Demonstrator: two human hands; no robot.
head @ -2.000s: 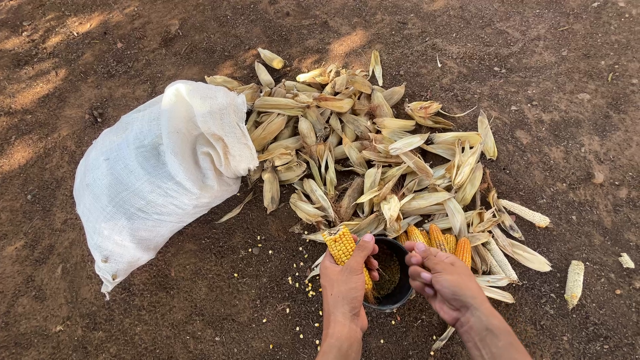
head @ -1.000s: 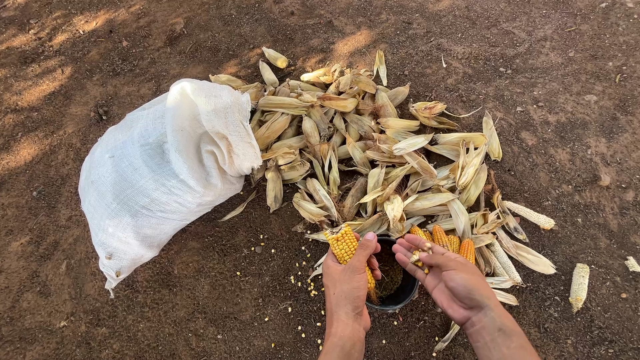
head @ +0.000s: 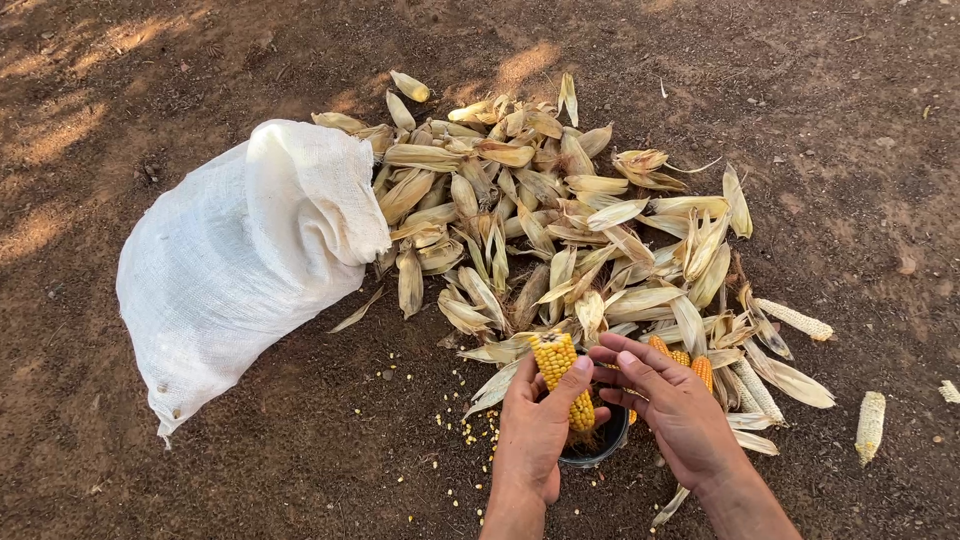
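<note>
My left hand [head: 536, 420] grips an ear of yellow corn [head: 559, 371], its thumb across the kernels; the ear tilts over a black bucket [head: 609, 444] on the soil. Bare patches show at the ear's top end. Just right of it, my right hand [head: 667, 405] is raised with fingers apart and holds nothing that I can see. Both hands partly hide the bucket and its contents. Husked orange ears [head: 702, 369] lie behind my right hand. Loose kernels [head: 469, 430] are scattered on the ground left of my left hand.
A large heap of dry corn husks and husk-covered ears [head: 525, 210] spreads beyond my hands. A full white woven sack [head: 232, 262] lies at its left. Shelled cobs lie at the right, one [head: 870, 427] apart on the soil and another [head: 795, 319] at the heap's edge.
My right hand held loose kernels in its upturned palm one second ago; none show in it now. It has turned and come closer to the ear, which stays in my left hand.
</note>
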